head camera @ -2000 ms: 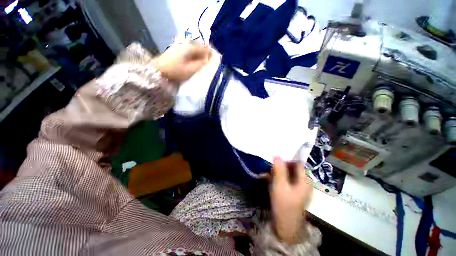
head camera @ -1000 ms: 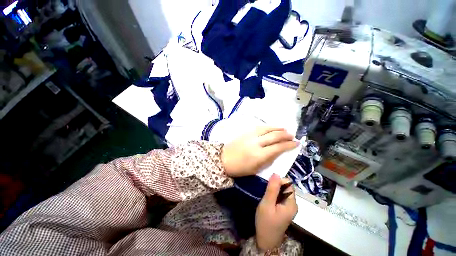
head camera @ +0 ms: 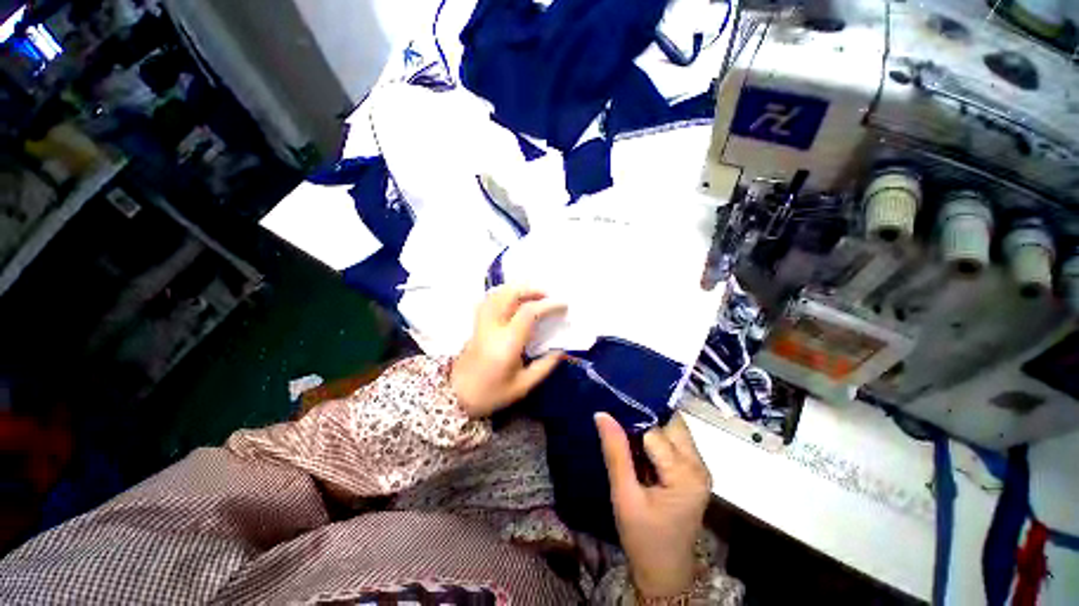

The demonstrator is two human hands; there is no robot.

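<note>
The white garment panel (head camera: 615, 278) lies on the table up to the needle area (head camera: 757, 225) of the overlock machine. A navy garment panel (head camera: 592, 456) with a pale stitched edge hangs from its near side towards the lap. My left hand (head camera: 509, 353) holds the edge where white meets navy, fingers curled over the cloth. My right hand (head camera: 657, 479) is at the navy panel's right corner, thumb and fingers bent around its edge. A dark thing in the right palm is too unclear to name.
The machine head (head camera: 805, 107) and its tension dials (head camera: 893, 204) stand at the right. Navy cloth (head camera: 556, 65) is heaped behind the work. Trimmings (head camera: 745, 385) lie below the needle. Blue and red tapes (head camera: 1006, 533) hang at the lower right. Cluttered shelving (head camera: 107, 237) stands at the left.
My left hand has moved left and back from the white cloth near the needle to the panel's near edge. More navy cloth shows between my hands. My right hand stays near the front corner.
</note>
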